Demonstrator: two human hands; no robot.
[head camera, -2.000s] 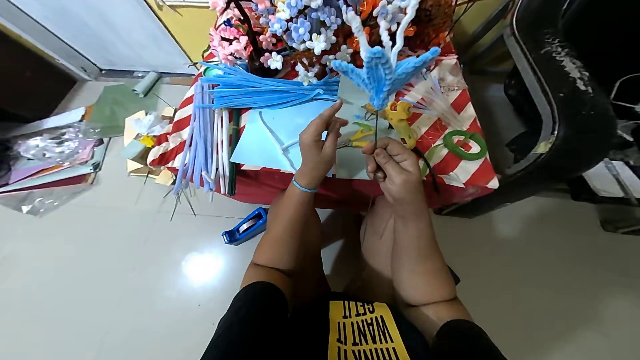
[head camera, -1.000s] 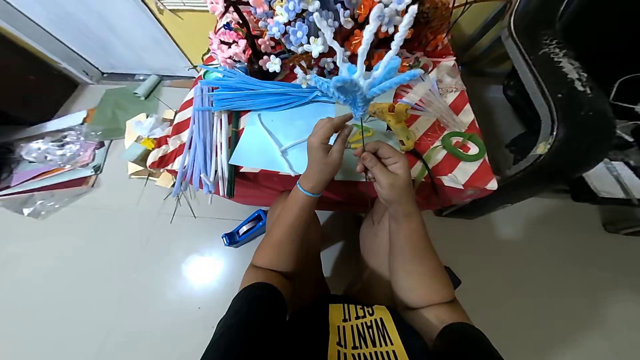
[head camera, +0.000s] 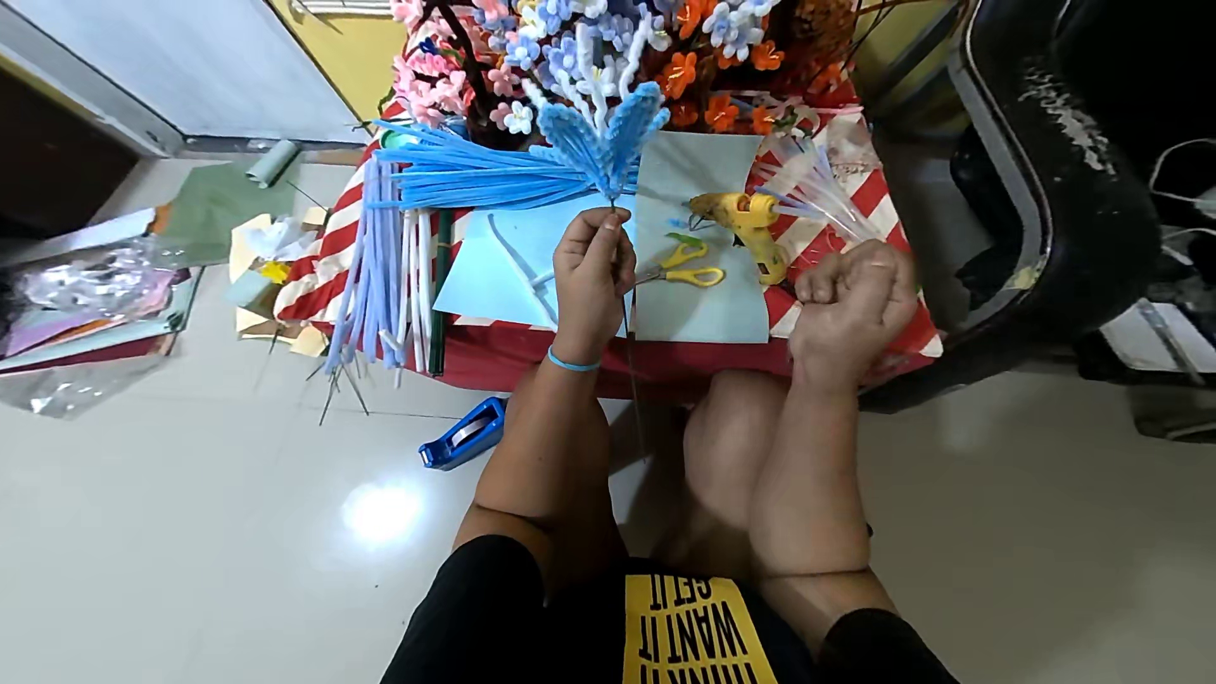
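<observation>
Pinched in my left hand (head camera: 594, 256) is the thin dark wire stem of a blue and white pipe-cleaner flower (head camera: 608, 142), its petals pointing away from me and the stem hanging below the hand. My right hand (head camera: 855, 304) is over the right front of the table with its fingers curled; whether anything is inside them is hidden. Yellow-handled scissors (head camera: 689, 268) lie just right of my left hand, on a light blue sheet (head camera: 703, 318). A yellow hot glue gun (head camera: 750, 223) rests between the two hands.
Blue pipe cleaners (head camera: 484, 176) lie at the back left, with lilac ones (head camera: 375, 266) hanging over the front edge. Fuzzy-wire flowers (head camera: 560, 38) stand behind. A blue tape dispenser (head camera: 464, 434) is on the floor. A black chair (head camera: 1073, 190) stands right.
My right hand has left the stem and moved right, to where the green ring of tape was seen; the ring is now out of sight. My left hand keeps the flower, now turned more upright.
</observation>
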